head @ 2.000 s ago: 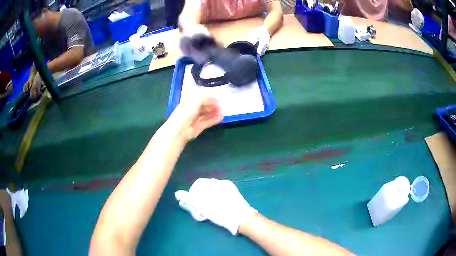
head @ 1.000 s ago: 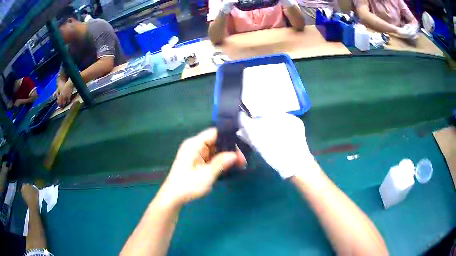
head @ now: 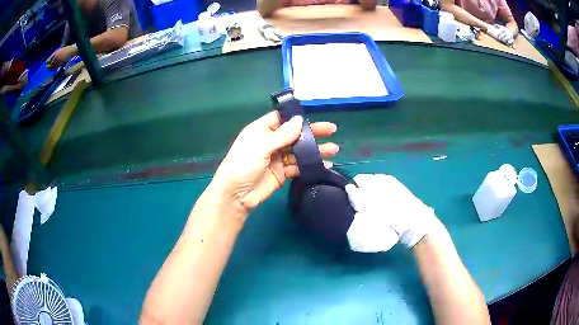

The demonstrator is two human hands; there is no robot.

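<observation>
The black headphones (head: 325, 206) are held above the green bench in front of me, with the band pointing away and up to the left and a round cup nearest me. My bare left hand (head: 273, 155) grips the headband, thumb on top and fingers beneath. My white-gloved right hand (head: 390, 212) is at the right side of the cup, touching it. White material, cloth or glove, lies against the cup; I cannot tell which. The second cup is mostly hidden.
A blue tray (head: 395, 89) with a white liner (head: 339, 70) lies beyond on the darker green belt. A white bottle (head: 494, 195) with its cap open stands at right. A small fan (head: 43, 303) is at lower left. Other workers sit across the belt.
The headphones, in the tray two seconds ago, were lifted out by my hands and are now closer to me. My right hand has moved from the band to the cup.
</observation>
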